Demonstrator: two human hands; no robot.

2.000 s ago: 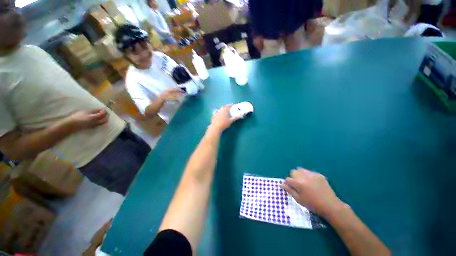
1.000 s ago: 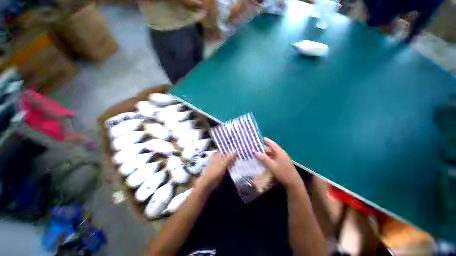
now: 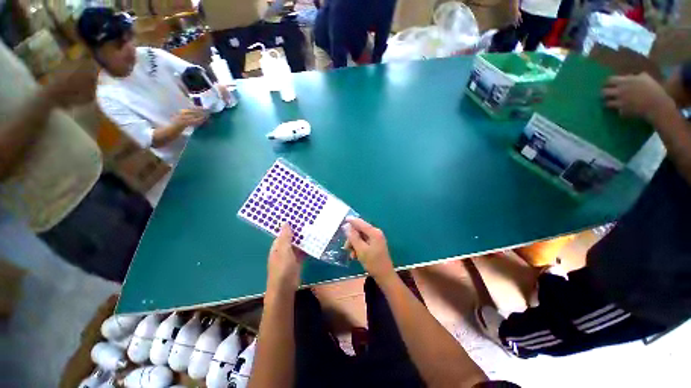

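Observation:
A bagged sticker sheet point(image 3: 284, 201), with rows of small purple dots and a blank white strip, is held over the near part of the green table. My left hand point(image 3: 285, 261) grips its lower left edge. My right hand point(image 3: 367, 244) grips the clear plastic at its right end. A white bulb camera point(image 3: 289, 131) lies on its side on the table beyond the sheet.
The green table point(image 3: 379, 167) spreads ahead. A carton tray point(image 3: 90, 347) of white cameras is at lower left. White squeeze bottles point(image 3: 277, 74) stand at the far edge. Green retail boxes point(image 3: 576, 151) are at right, where a person handles one. Other people stand left and beyond.
The view has swung back up from the carton tray to the table. The sheet, flat on the table two seconds ago, is held in both hands, now farther from my body than one second ago.

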